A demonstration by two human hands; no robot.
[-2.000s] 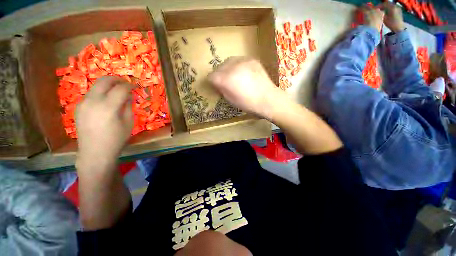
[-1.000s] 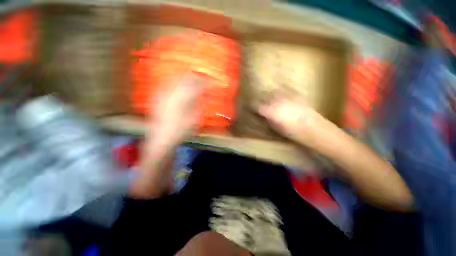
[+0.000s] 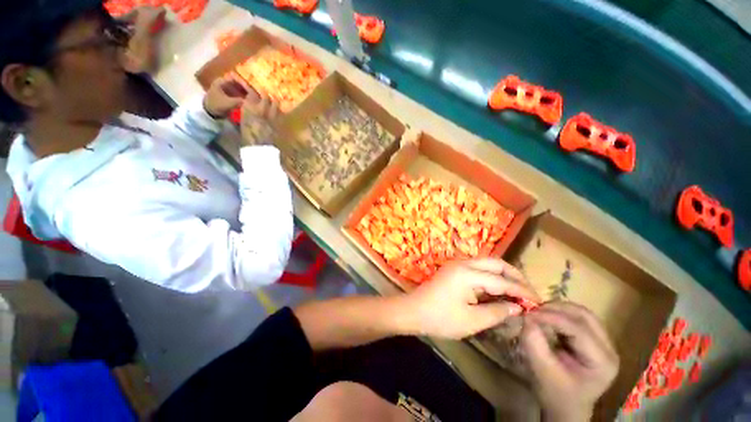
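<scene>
My left hand (image 3: pixel 469 298) and my right hand (image 3: pixel 572 350) meet above the near edge of the cardboard box of metal parts (image 3: pixel 613 272). My left fingertips pinch a small orange plastic part (image 3: pixel 525 306). My right fingertips are at the same part; whether they hold a metal piece is too small to tell. Dark metal parts (image 3: pixel 563 280) lie on the box bottom, some hidden behind my hands. Left of it stands the cardboard box of orange parts (image 3: pixel 436 218), heaped with them.
Loose orange parts (image 3: pixel 674 358) lie on the bench at right. A coworker in a white top (image 3: pixel 181 198) sits at left, hands at further boxes of metal parts (image 3: pixel 342 140) and orange parts. Behind runs a green conveyor belt (image 3: pixel 494 49) with orange controller housings (image 3: pixel 597 142).
The view has swung left, showing the coworker and conveyor. My hands, earlier apart over the two boxes, are now together at a small orange part.
</scene>
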